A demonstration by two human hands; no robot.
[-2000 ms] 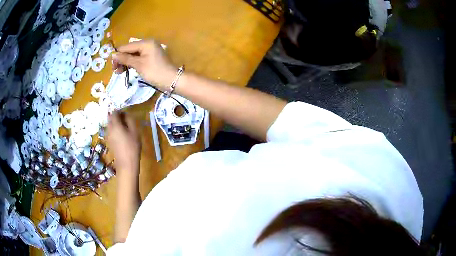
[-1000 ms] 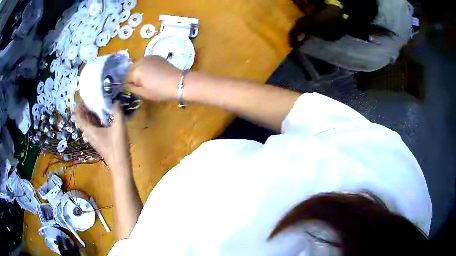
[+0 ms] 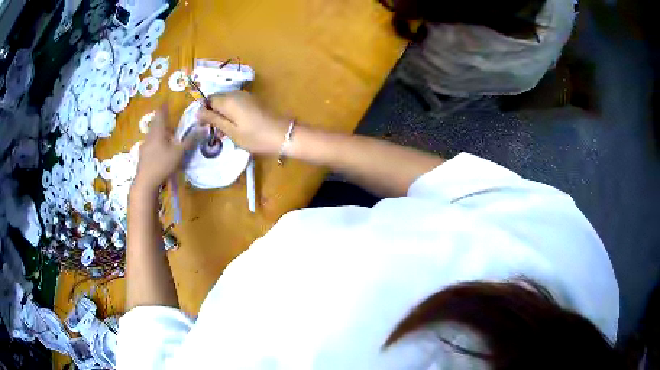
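A white unit point(image 3: 217, 172) with a round end and a dark centre lies on the orange-yellow bench. Two narrow white strips stick out on its near side. My right hand point(image 3: 244, 123), with a bracelet at the wrist, is over the unit's upper right part, its fingers closed around a thin dark lead point(image 3: 197, 89). My left hand point(image 3: 161, 148) is blurred at the unit's left edge, index finger raised; whether it grips the unit is unclear. A white squarish part point(image 3: 223, 74) lies just beyond my right hand.
White rings point(image 3: 90, 101) are heaped on the far left. Small wired motors point(image 3: 87, 238) lie tangled below them, with one loose motor point(image 3: 171, 240) nearer me. Other white units point(image 3: 90, 336) are at the lower left. Another person point(image 3: 485, 54) sits at the top right.
The white unit that was tilted up in my hands now lies flat on the bench. My right hand has moved right; my left hand has come up beside the unit.
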